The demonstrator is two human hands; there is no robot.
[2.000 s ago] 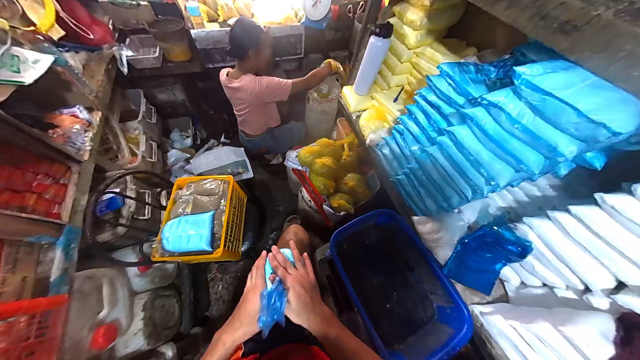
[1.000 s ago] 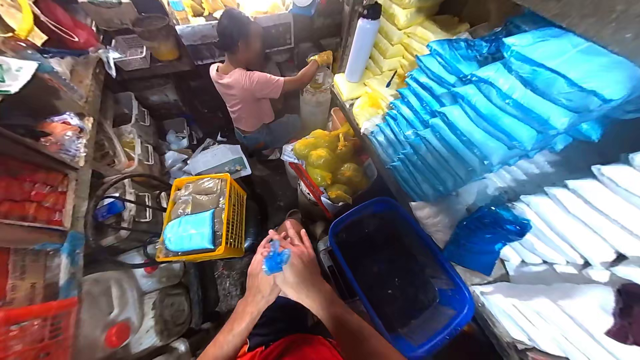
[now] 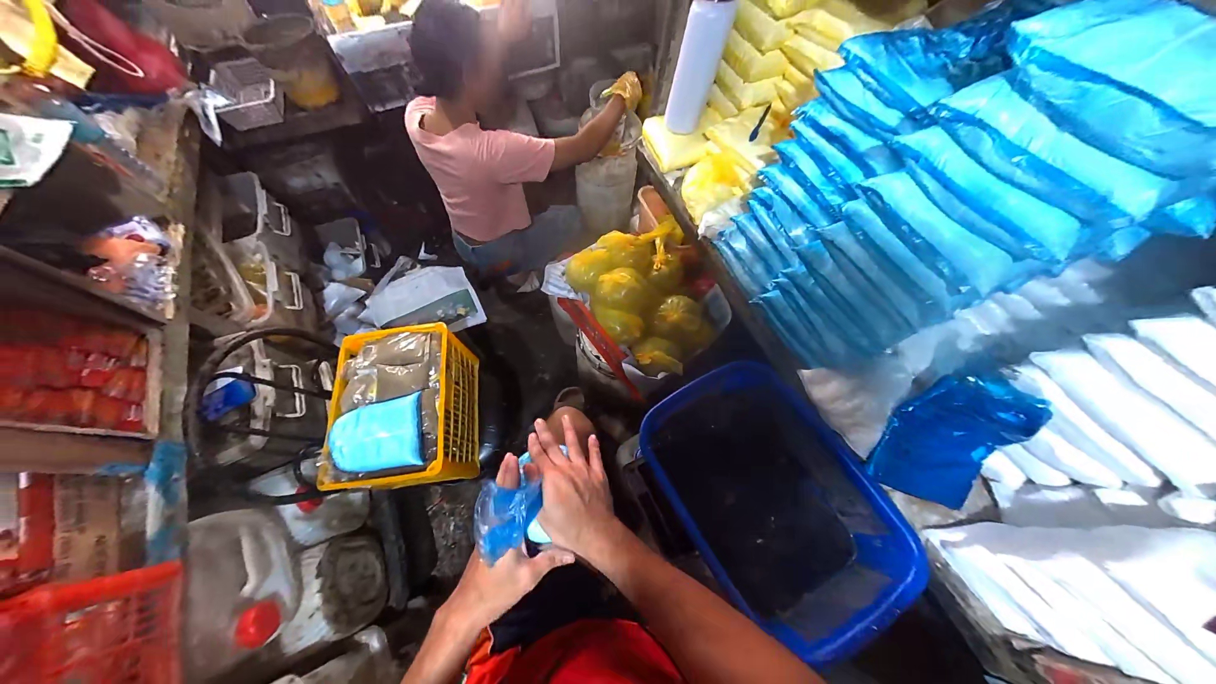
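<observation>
My left hand (image 3: 513, 560) supports a small blue plastic bag (image 3: 505, 518) from below, its loose clear-blue end spread over the palm side. Across the bag's filled part lies my right hand (image 3: 575, 484), palm down with the fingers stretched out; it partly hides the bag. To the left, a yellow plastic crate (image 3: 461, 408) holds brown-grey filled bags with a light blue packet (image 3: 377, 434) on top. Just right of my hands is a deep blue plastic tub (image 3: 665, 475). A crumpled dark blue plastic bag (image 3: 950, 437) lies on the right-hand shelf.
Blue packets (image 3: 988, 161), white packets (image 3: 1111, 408) and yellow packets (image 3: 760, 57) fill the right shelf. Ahead, a person in a pink shirt (image 3: 484, 171) works beside a bucket (image 3: 606, 180). Yellow bundles (image 3: 627, 294) stand nearer. Plastic jugs (image 3: 237, 570) stand at left.
My hands have shifted from close together to the right hand lying across the bag, with the bag's loose end now out to the left. The view has moved slightly.
</observation>
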